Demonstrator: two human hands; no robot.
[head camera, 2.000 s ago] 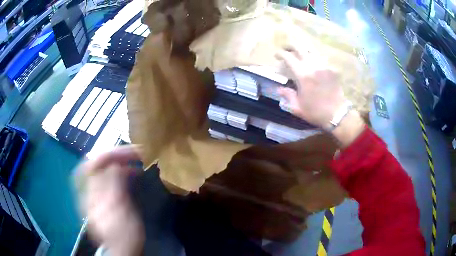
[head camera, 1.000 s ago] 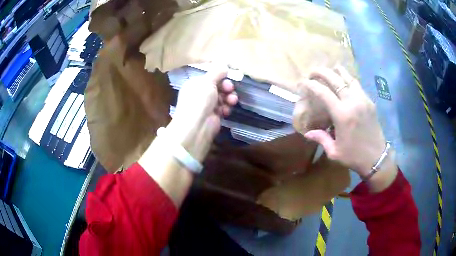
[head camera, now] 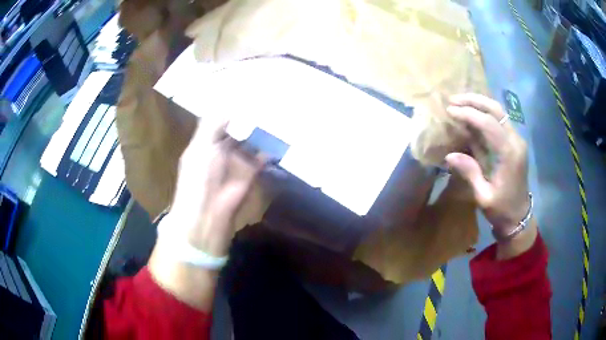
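A white box blank (head camera: 332, 119) sticks far out of the torn opening in the brown kraft paper (head camera: 372, 43). My left hand (head camera: 216, 179) is blurred and grips the blank's near left edge, its fingertips partly hidden. A small grey-blue patch shows at the blank's near edge beside those fingers. My right hand (head camera: 488, 159) is at the right side of the bundle, with thumb and fingers around a torn, crumpled flap of the kraft paper. The rest of the bundled blanks is hidden under the white blank and the paper.
Black-and-white box blanks (head camera: 90, 143) lie on the green bench (head camera: 63, 226) at left. A black box (head camera: 63, 60) stands behind them. A blue tray (head camera: 8, 222) is at the left edge. Yellow-black tape (head camera: 432, 302) marks the floor; dark boxes (head camera: 585, 93) are at far right.
The white blank has come out of the bundle towards me and covers the striped edges seen before. My left hand has moved left and down with it. My right hand has moved slightly right.
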